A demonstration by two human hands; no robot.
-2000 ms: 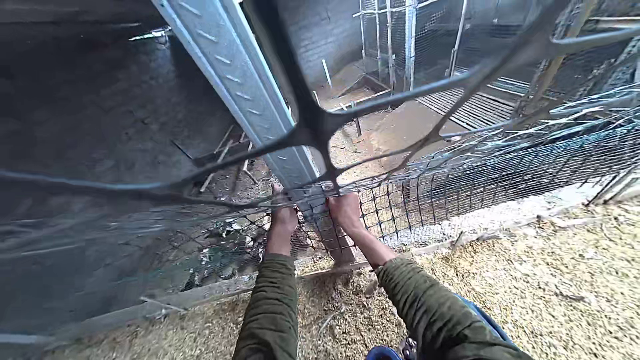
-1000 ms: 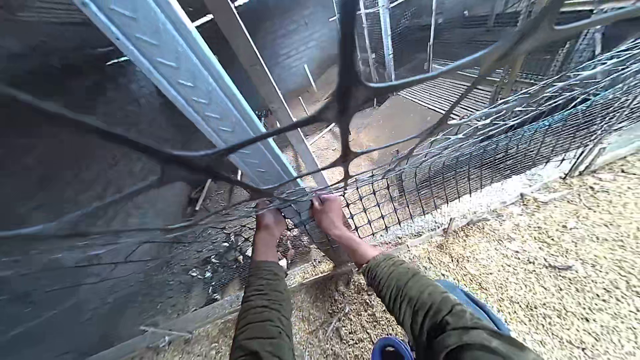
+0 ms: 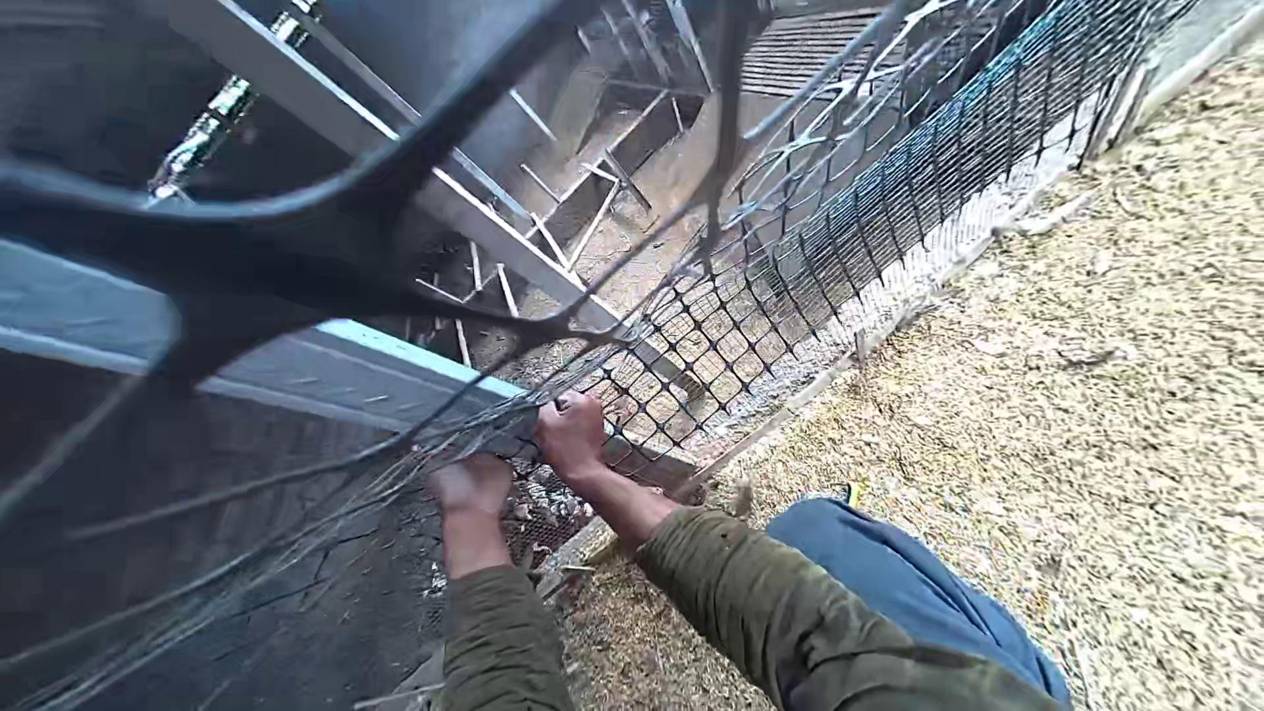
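Black plastic mesh netting (image 3: 691,346) stretches across the view, with its nearest strands large and blurred close to the camera. My right hand (image 3: 573,434) is closed around the netting beside a metal post (image 3: 395,380) that slants in from the left. Just left and slightly lower, my left hand (image 3: 474,484) is at the same netting; it is blurred and its fingers are partly hidden, so its grip is not clear. Both forearms wear olive-green sleeves.
Behind the netting lie a second slanting beam (image 3: 513,242), thin wooden sticks (image 3: 592,222) and a slatted panel (image 3: 805,49). A narrow edging board (image 3: 780,420) runs along the net's foot. Grainy, straw-coloured litter (image 3: 1116,395) covers the ground at right, beside my blue-clad leg (image 3: 918,583).
The view has turned and tilted, so the post now lies much flatter across the left. Both hands remain at the netting beside it. More of my blue-clad leg shows.
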